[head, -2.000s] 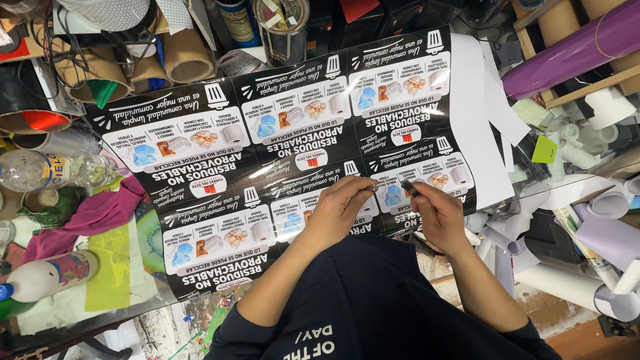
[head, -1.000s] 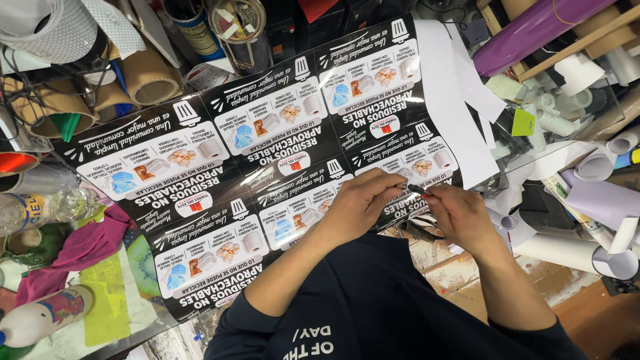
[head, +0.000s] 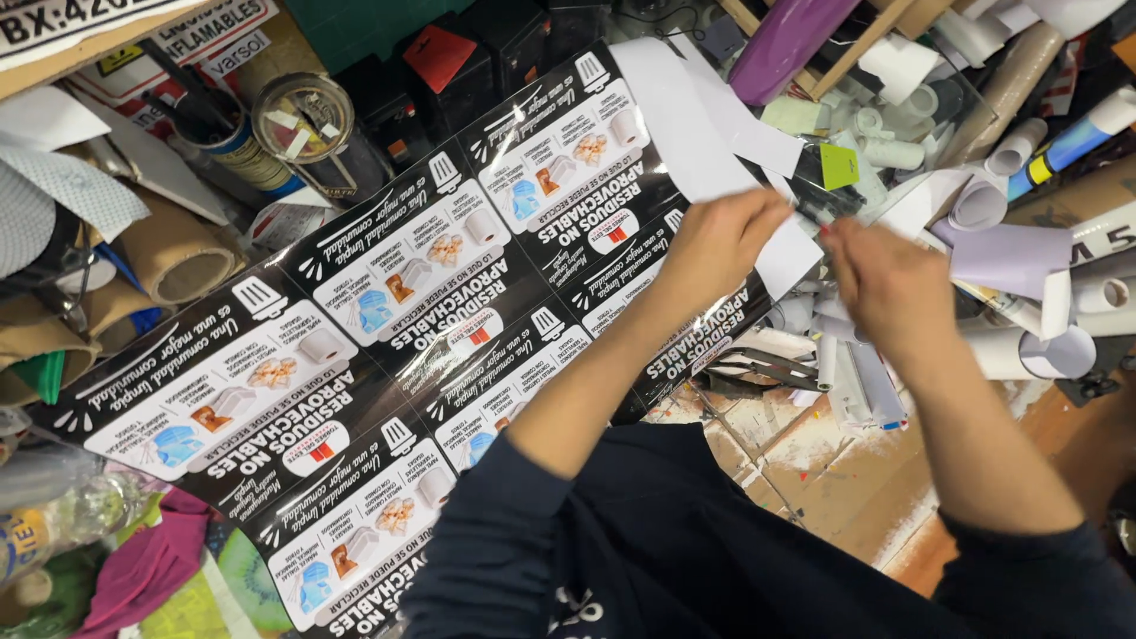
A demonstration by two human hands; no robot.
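A large glossy sheet printed with repeated black-and-white panels (head: pixel 524 284) lies at a slant across the table. My left hand (head: pixel 732 235) is over its right end, beside the loose white paper edge (head: pixel 683 124), with thumb and fingers pinched together. To the right, past the sheet's end, is my right hand (head: pixel 887 275), its fingers curled and blurred. A tiny red spot (head: pixel 824 230) shows at its fingertips. Whether either hand holds something small cannot be told. The two hands are apart, with a narrow gap between the fingertips.
Cans with tools (head: pixel 306 133) and cardboard tubes (head: pixel 191 257) stand behind and left. A plastic bottle (head: pixel 71 524) and magenta cloth (head: pixel 151 568) lie at the lower left. Rolled vinyl and paper offcuts (head: pixel 976 204) crowd the right, below a purple roll (head: pixel 785 44).
Both hands have moved from over the sheet's lower right part to its right end and beyond. They were close together around a small dark object; now they are farther apart. The view has shifted.
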